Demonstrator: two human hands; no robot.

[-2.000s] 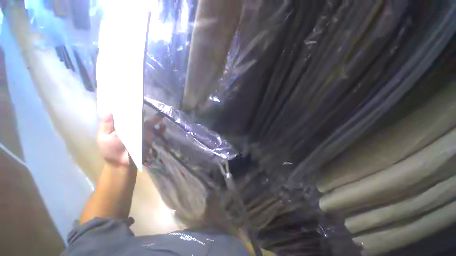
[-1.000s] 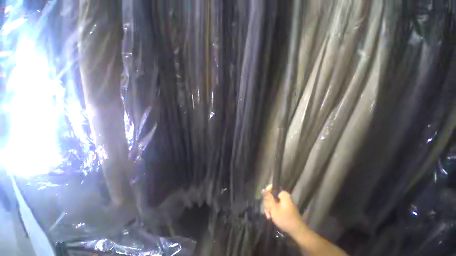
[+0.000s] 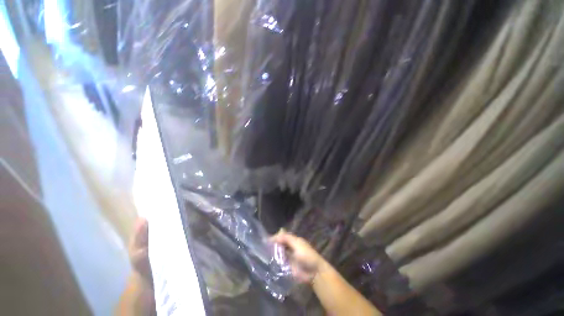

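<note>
My left hand (image 3: pixel 141 247) is at the lower left, partly hidden behind the clipboard, and grips its left edge. The clipboard (image 3: pixel 166 228) stands steeply tilted, its white sheet glared blank and its lower end cut off by the frame. My right hand (image 3: pixel 300 256) is at the lower middle, right of the clipboard. Its fingers are closed on the crinkled lower part of a clear poly garment bag (image 3: pixel 238 231); the fingertips are blurred. Dark bagged garments (image 3: pixel 321 92) hang above it.
Beige garments (image 3: pixel 457 166) hang in long folds at the right. A tan length (image 3: pixel 227 74) hangs under film at the upper middle. A pale blue strip (image 3: pixel 68 210) and brown floor (image 3: pixel 25 228) run down the left side. Bright light glares at the upper left.
The view has swung back left since one second ago. The clipboard and my left hand are in view again. My right hand has left the dark thin length among the beige garments and is at the film.
</note>
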